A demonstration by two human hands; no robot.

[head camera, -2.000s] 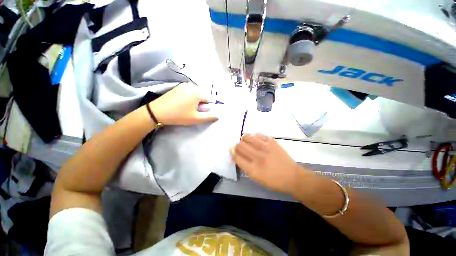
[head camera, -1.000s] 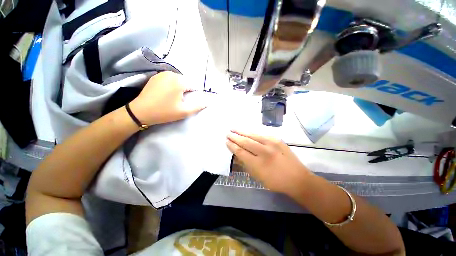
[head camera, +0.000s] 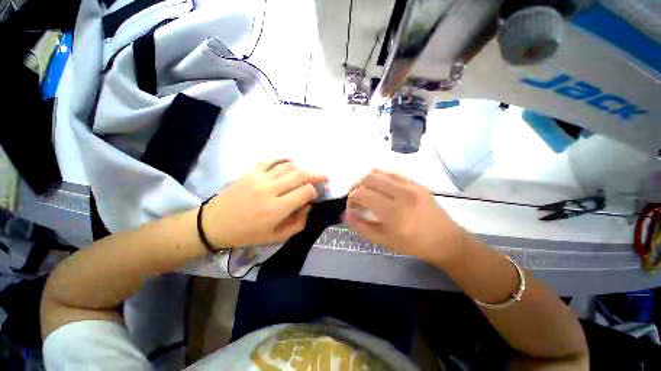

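Note:
A large light grey garment panel [head camera: 116, 156] with black strips lies bunched on the left of the table and runs toward the needle area. My left hand [head camera: 272, 203] pinches the fabric edge near the table's front. My right hand [head camera: 395, 214] pinches the same edge just to the right, where black fabric [head camera: 293, 250] shows between and below the hands. The presser foot [head camera: 356, 93] is beyond my hands, over overexposed white fabric. The dark grey cylinder [head camera: 408, 124] stands right of it.
The white JACK machine head [head camera: 565, 69] overhangs the upper right. Dark snips [head camera: 572, 208] lie on the table at right, with red and yellow scissor handles [head camera: 647, 235] at the far right edge. Black fabric [head camera: 25, 123] is piled at left. A ruler scale [head camera: 435, 259] runs along the front edge.
My left hand has left the spot near the needle and come toward the front edge, close to my right hand. The fabric's near edge is lifted or folded, uncovering black fabric. The camera view has shifted.

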